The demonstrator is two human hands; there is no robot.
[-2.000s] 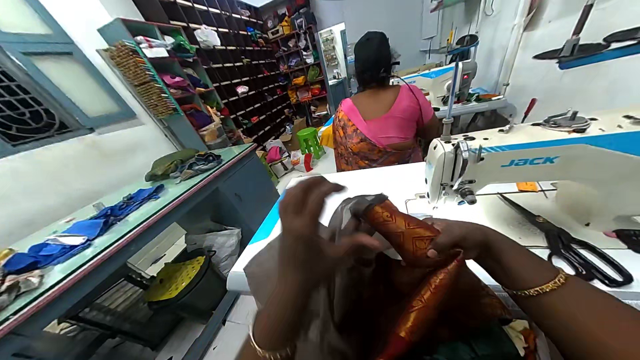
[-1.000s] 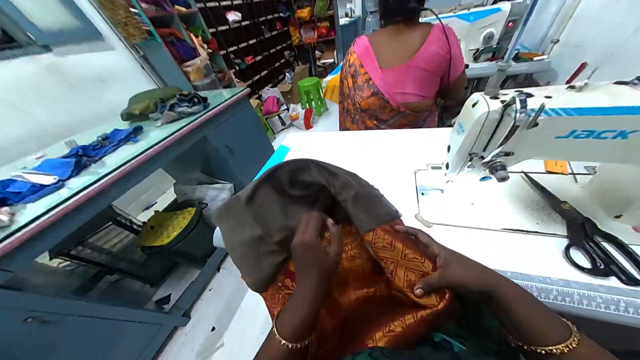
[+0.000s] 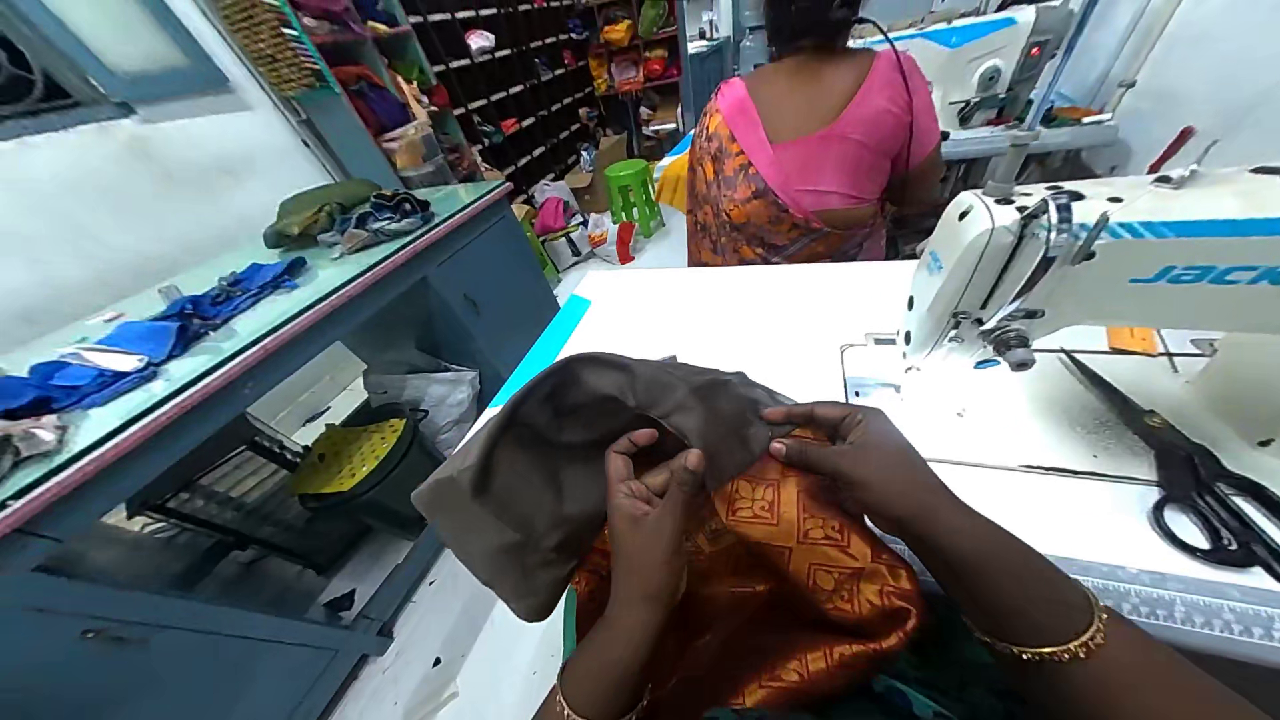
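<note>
Orange-and-gold patterned fabric (image 3: 820,580) lies over the near edge of the white sewing table, joined or laid against a dark grey-brown cloth (image 3: 540,470) that spreads to its left. My right hand (image 3: 850,450) pinches the edge where the two cloths meet, thumb against fingers. My left hand (image 3: 650,500) is at the inner fold of the grey-brown cloth, fingers curled with the thumb near the fingertips; whether it grips the cloth I cannot tell. To the right of both hands stands a white Jack sewing machine (image 3: 1100,250), with its needle area beyond my right hand.
Black-handled scissors (image 3: 1160,440) lie right of the machine's needle area. A clear ruler (image 3: 1170,610) runs along the table's near right edge. Ahead, a person (image 3: 820,140) sits facing away. At left are a glass-topped counter (image 3: 230,340) with blue cloth (image 3: 160,335) and a dark bin (image 3: 370,490).
The grey-brown cloth, bunched two seconds ago, now lies spread to the left. My right hand has moved up to the cloths' meeting edge since one second ago. The view has tilted down.
</note>
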